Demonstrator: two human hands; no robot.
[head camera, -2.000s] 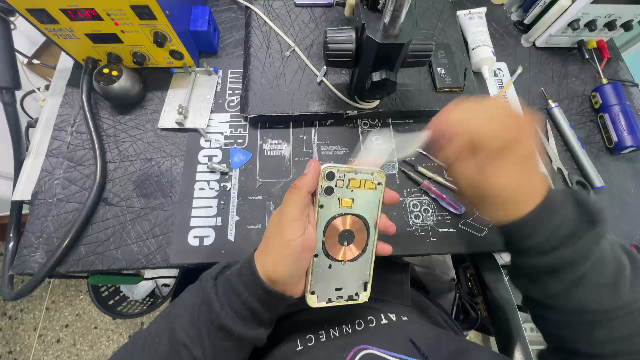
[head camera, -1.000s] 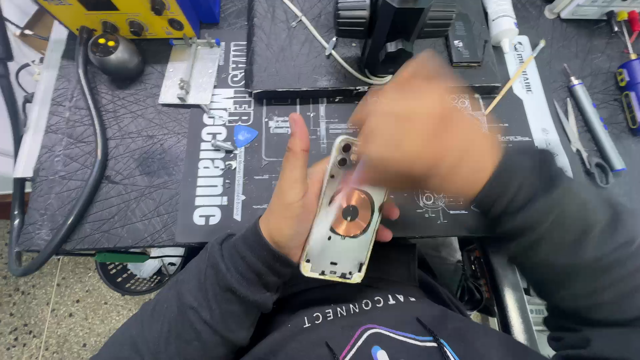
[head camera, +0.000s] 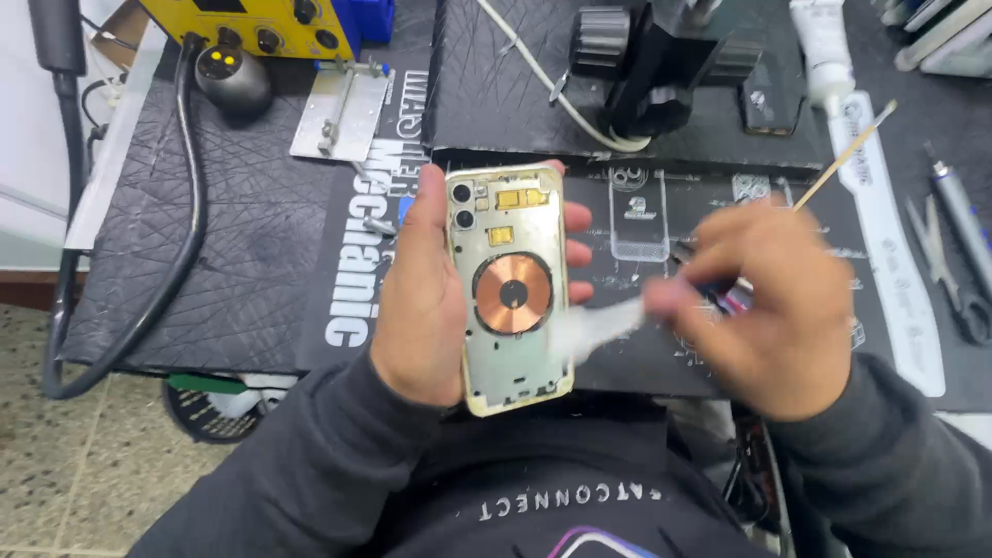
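Observation:
My left hand (head camera: 422, 298) grips a smartphone without its back glass (head camera: 515, 372), its thumb along one edge and fingertips around the other. The phone is upright in the view, showing a copper wireless charging coil (head camera: 496, 298) and two camera lenses near the top. My right hand (head camera: 767, 302), blurred, pinches a white wipe or tissue (head camera: 604, 333) whose free end is over the phone's lower right edge; whether it touches cannot be told. A cotton swab with a wooden stick (head camera: 845, 159) sticks up beyond the right fingers; whether that hand holds it is unclear.
A yellow soldering station (head camera: 256, 35) and metal clamp fixture (head camera: 341, 116) are at the upper left. A black stand (head camera: 651, 70) rises behind the phone. On the right lie a white tube (head camera: 825, 50), a long white strip (head camera: 891, 271) and scissors (head camera: 942, 256).
My right hand has moved off the phone to the right with the white wipe. My left hand still holds the phone, now more upright in the view.

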